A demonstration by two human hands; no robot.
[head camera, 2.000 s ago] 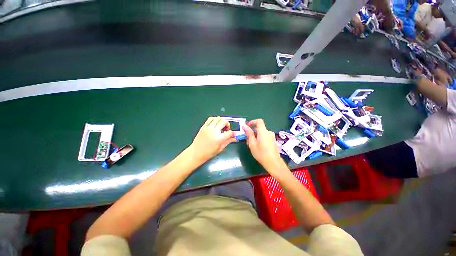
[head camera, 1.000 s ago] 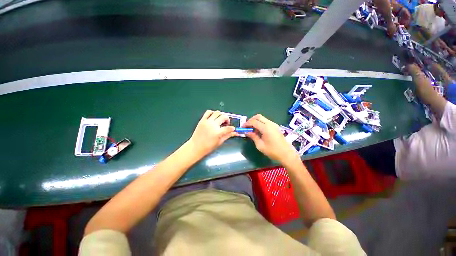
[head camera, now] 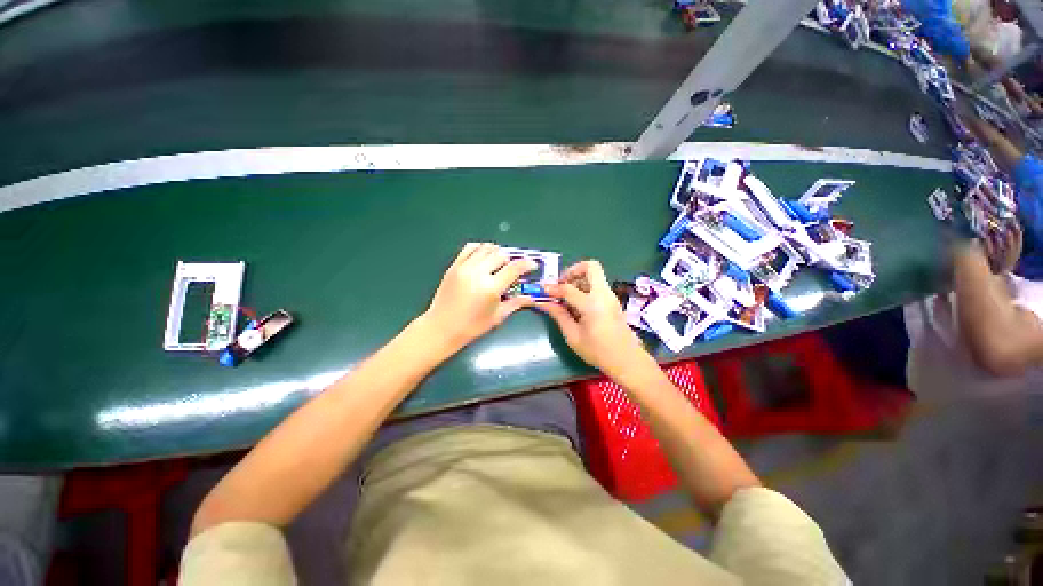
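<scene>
My left hand [head camera: 482, 291] holds a white frame [head camera: 549, 261] from its left side, over the green bench in front of me. My right hand [head camera: 586, 309] has its fingers at the frame's lower right corner, on a blue cell [head camera: 530, 290] lying along the frame's lower edge. The fingers hide much of the frame and both ends of the cell. Another white frame [head camera: 235, 283] lies flat at the left with a green board, a blue cell end and a dark oblong piece with a pale disc [head camera: 249, 339] beside it.
A heap of part-built units [head camera: 732, 235] lies close to the right of my right hand. Behind the pale rail [head camera: 412, 157] runs a green belt with a slanted grey post [head camera: 723, 86]. A red stool [head camera: 641, 429] stands below the bench edge. Other workers' arms are at the right.
The blue cell, lifted between my fingers a second ago, now sits lower against the frame. The units on the belt behind the rail have changed. The view has shifted slightly.
</scene>
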